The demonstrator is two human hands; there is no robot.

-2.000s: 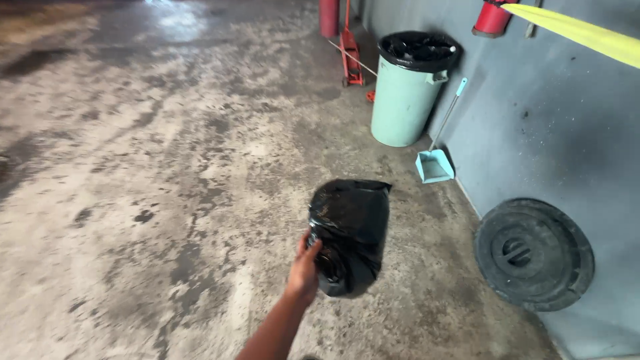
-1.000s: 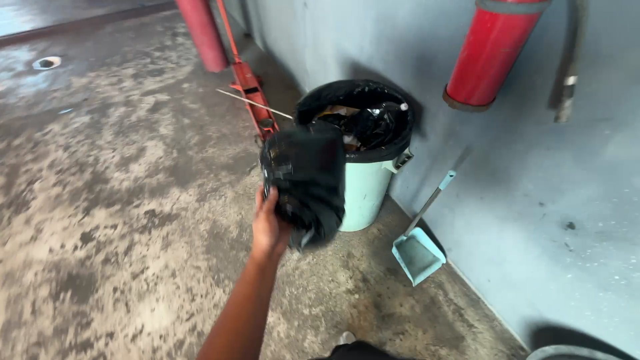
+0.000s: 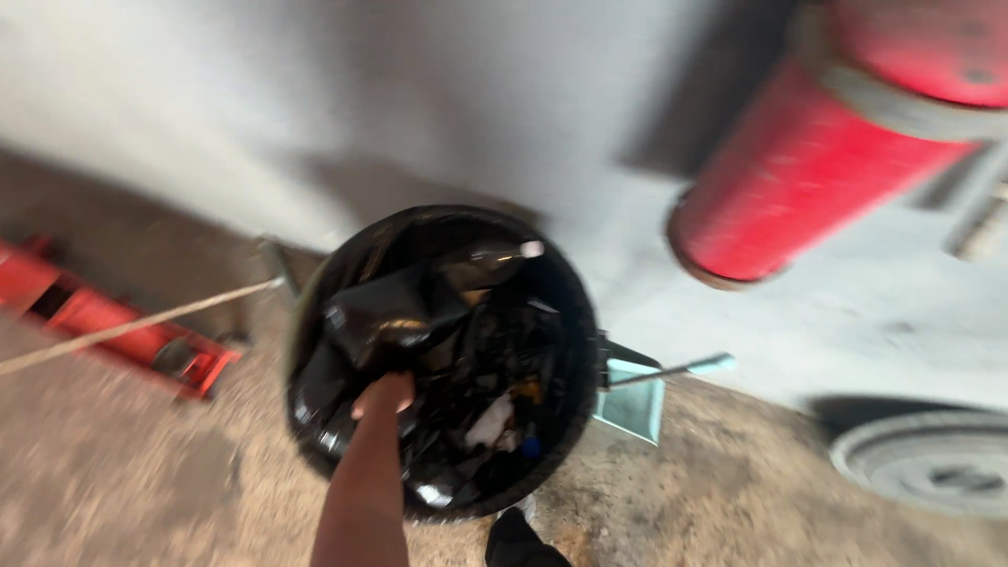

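Note:
My left hand [image 3: 386,395] reaches down into the round trash bin, closed at the near edge of a bundled black plastic bag [image 3: 394,311]; its fingertips are hidden. The bundle lies within the mouth of the bin, toward its left side. A black liner [image 3: 581,346] covers the bin's rim. Inside, to the right of my hand, are a crumpled whitish piece of waste [image 3: 490,421], a blue item [image 3: 531,447] and a clear plastic bottle [image 3: 492,264] with a pale cap. My right hand is not in view.
A red floor jack [image 3: 102,315] and a thin stick [image 3: 150,319] are on the left. A light-blue dustpan [image 3: 630,402] stands right of the bin. A red cylinder [image 3: 795,181] is by the wall above right; a round grey lid [image 3: 929,461] lies lower right.
My left hand has carried the black bag from above the floor, past the bin's front, into the bin's mouth. The view has moved closer, over the bin.

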